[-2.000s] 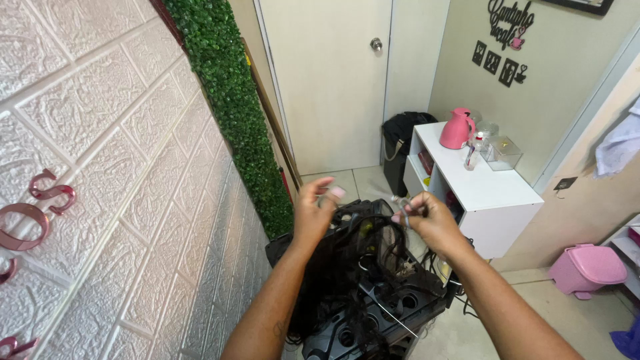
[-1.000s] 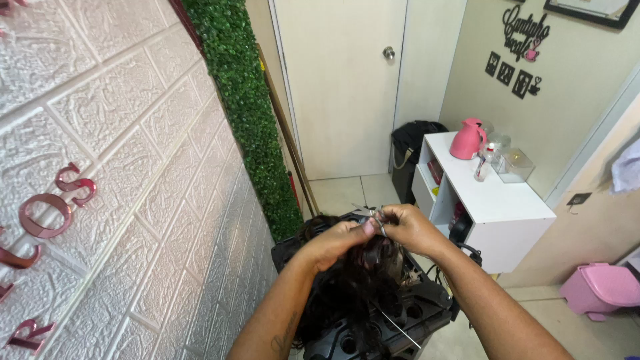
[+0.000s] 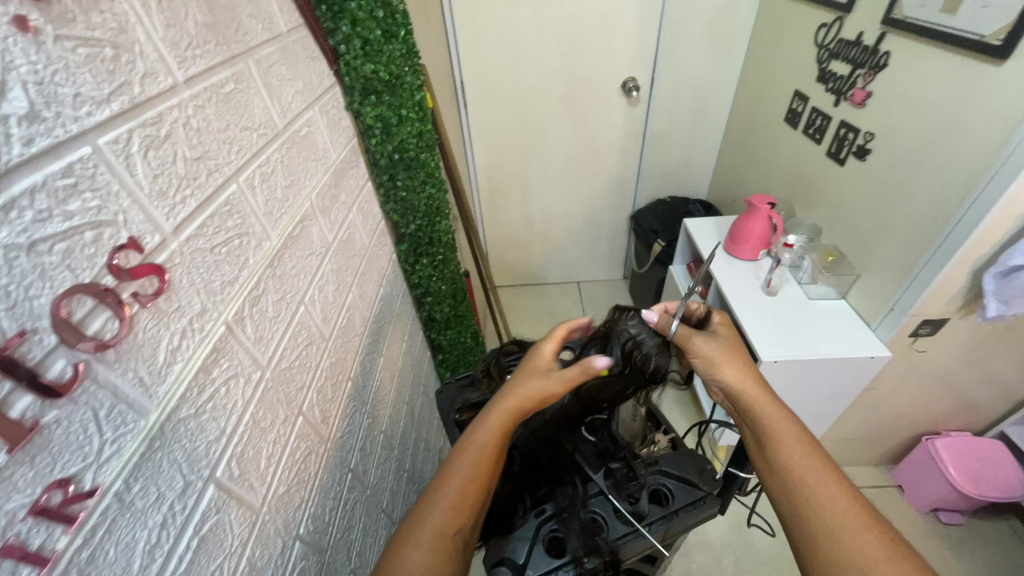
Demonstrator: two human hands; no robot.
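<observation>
Dark wavy hair [image 3: 628, 360] hangs in a bunch over a black plastic trolley [image 3: 656, 496] in the lower middle. My left hand [image 3: 552, 368] is at the left of the bunch, its thumb and fingers spread apart; whether it touches the hair is hard to tell. My right hand [image 3: 700, 344] has metal scissors [image 3: 694, 288] in it, blades pointing up, and its thumb and index finger are at the right edge of the hair. A thin pale rod [image 3: 638, 524] lies across the trolley. The lower hair covers part of the trolley's top.
To the right, a white cabinet [image 3: 808, 320] carries a pink thermal jug [image 3: 754, 228], a small bottle [image 3: 780, 264] and a clear box [image 3: 828, 276]. Black cables [image 3: 756, 512] hang beside the trolley. A pink bin [image 3: 960, 476] stands farther right. The textured white wall [image 3: 264, 360] runs along the left.
My hands, together over the hair one second ago, are now apart, with the left hand's fingers spread. The scissors now point upward in my right hand, and the hair bunch is raised between the hands.
</observation>
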